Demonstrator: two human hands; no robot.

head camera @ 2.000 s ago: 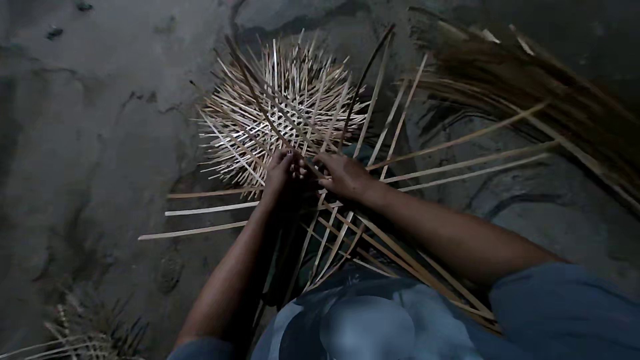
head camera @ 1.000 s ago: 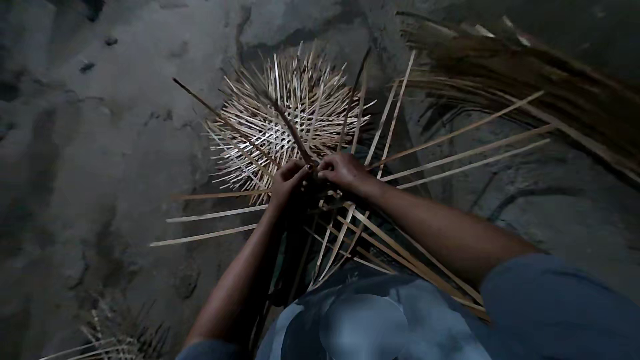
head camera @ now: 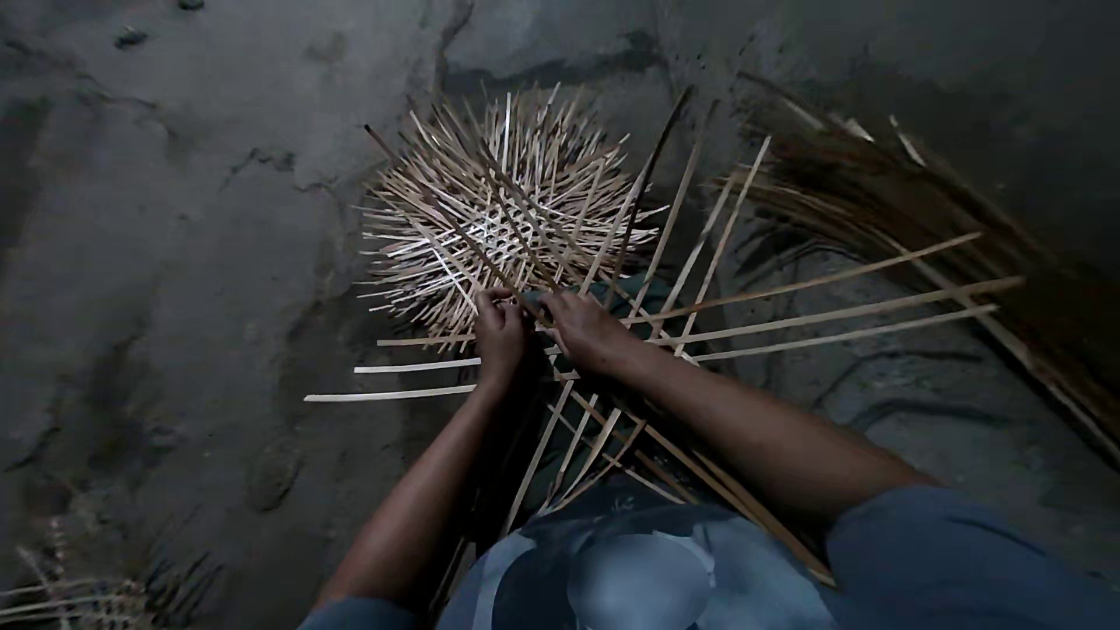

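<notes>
In my lap lies an open lattice of crossed flat splints (head camera: 604, 429), probably bamboo, its long ends reaching out to both sides. My left hand (head camera: 500, 332) pinches splints at the upper left edge of this weave. Close beside it, my right hand (head camera: 582, 325) has its fingers on splints at the same edge. Slanting splints (head camera: 477, 245) run up and left from between the hands. The fingertips are partly hidden and dark, so which strip each hand grips is unclear. Just beyond the hands, a round pile of woven splint pieces (head camera: 507, 210) with spiky ends rests on the floor.
A thick bundle of long splints (head camera: 919, 210) lies on the grey floor (head camera: 175, 262) at the right. Another woven piece with loose ends (head camera: 79, 599) is at the lower left corner. Small dark lumps (head camera: 129, 38) lie at the upper left.
A dark splint that rose steeply from between my hands a second ago now slants lower to the left. Both hands stay close together at the weave's edge.
</notes>
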